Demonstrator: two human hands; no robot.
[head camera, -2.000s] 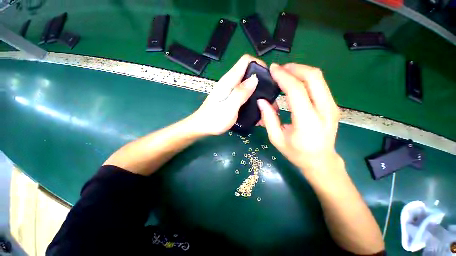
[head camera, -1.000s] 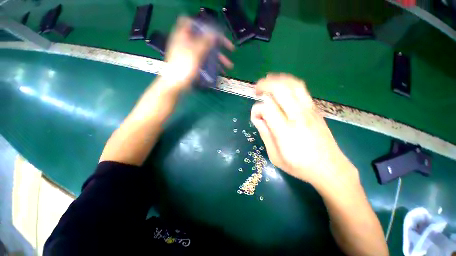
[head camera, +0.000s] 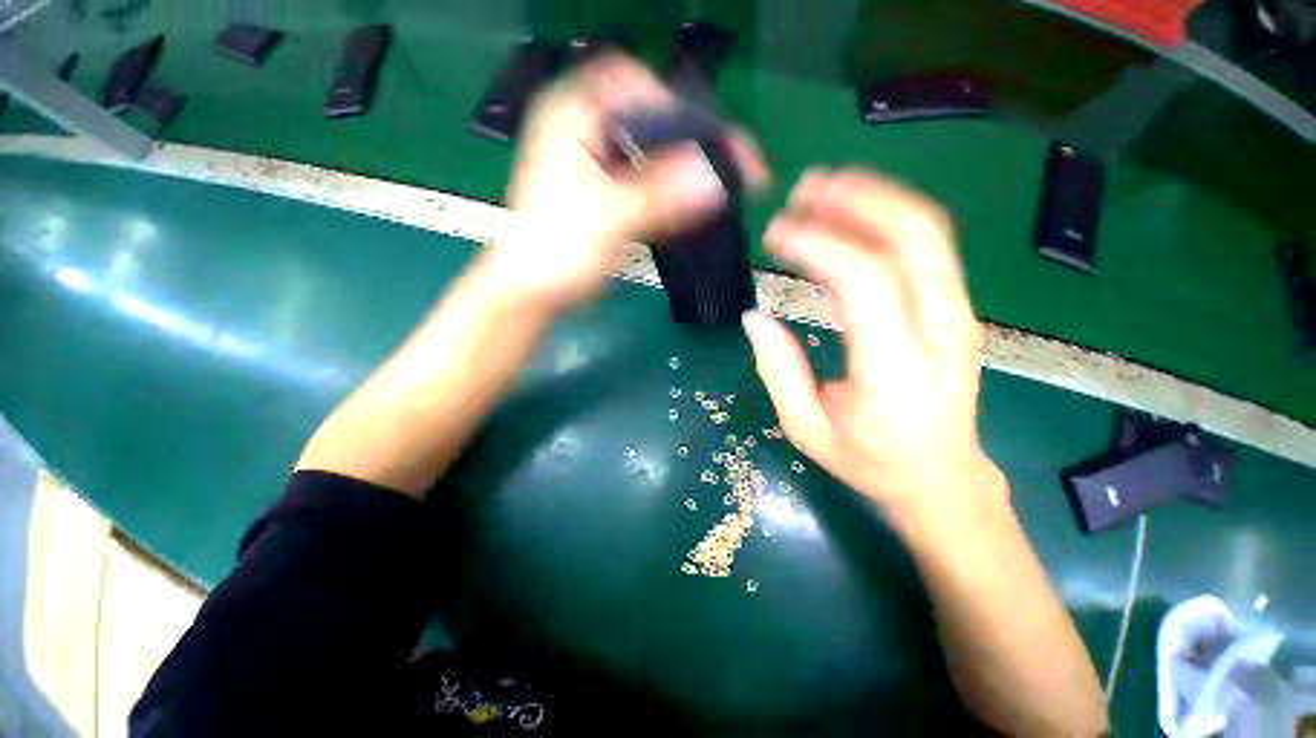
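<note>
A black device housing (head camera: 704, 260) is in my left hand (head camera: 599, 195), upright over the pale edge rail and somewhat blurred. My left thumb lies across its near face and the fingers are behind it. My right hand (head camera: 866, 317) is just to the right of the housing, thumb and fingers apart, not touching it. Whether a tiny ring is between its fingers cannot be seen; no object shows in it. Small gold rings (head camera: 725, 536) lie in a loose elongated pile on the green worktop below the hands, with strays around it.
More black housings (head camera: 1069, 205) lie scattered on the green belt (head camera: 866, 152) beyond the pale rail (head camera: 1082, 366). Two crossed housings (head camera: 1140, 479) lie on the worktop at right. A crumpled translucent bag (head camera: 1220, 670) is at the lower right. A red shape (head camera: 1133, 15) is at the top right.
My left hand has moved right and nearer with the housing, from over the belt. My right hand has opened its fingers. The belt's housings have shifted left.
</note>
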